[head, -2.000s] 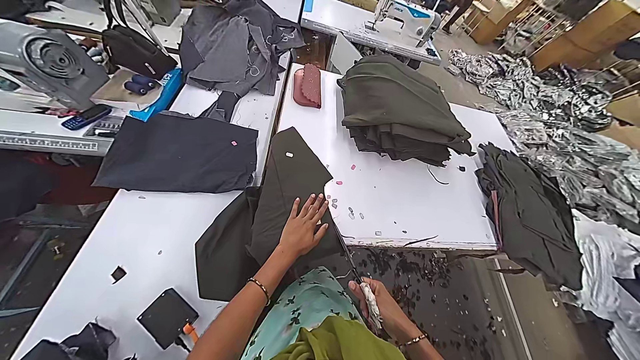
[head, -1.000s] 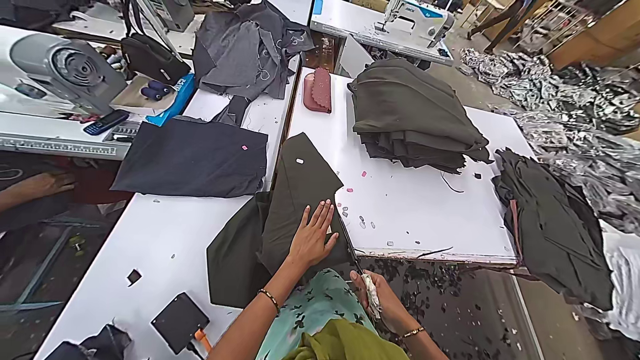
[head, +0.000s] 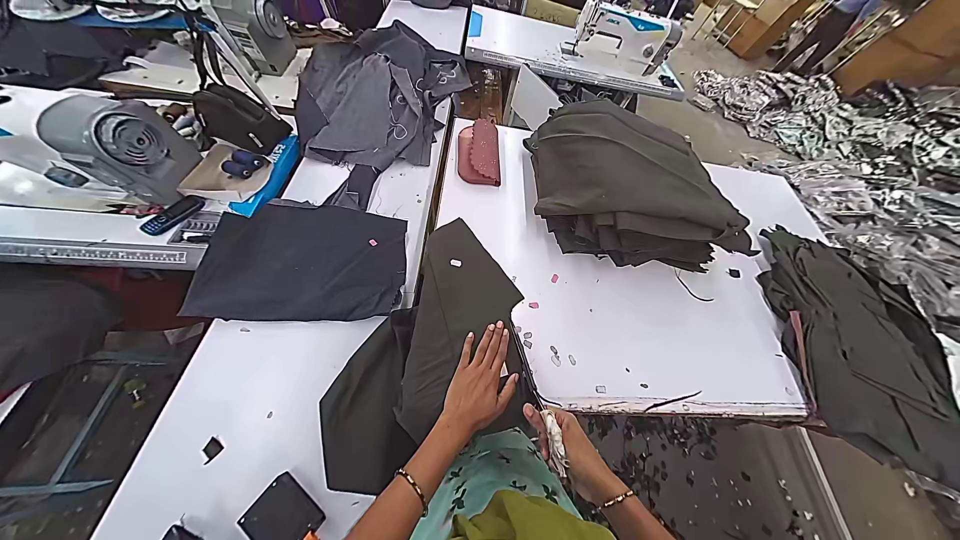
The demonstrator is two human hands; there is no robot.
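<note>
My left hand [head: 481, 381] lies flat, fingers apart, on a dark olive fabric piece [head: 457, 315] that bears a small white sticker [head: 455, 262]. To its right, my right hand [head: 574, 450] is closed around cloth-wrapped scissor handles [head: 554, 442]; the dark blades run up along the fabric's right edge, mostly hard to make out. Another dark fabric panel [head: 364, 405] spreads out at the left, partly under the first. A navy fabric piece [head: 300, 262] with a pink sticker lies beyond it.
A stack of olive fabric [head: 630, 180] and a red case [head: 480, 154] rest on the right table. More dark fabric [head: 862, 345] hangs over its right edge. Grey fabric [head: 375, 97], a sewing machine [head: 120, 142] and a mobile phone [head: 172, 215] are at upper left. A gap separates the tables.
Both hands keep nearly the same places at the fabric. Another person's arm, seen at the left edge one second ago, is out of sight.
</note>
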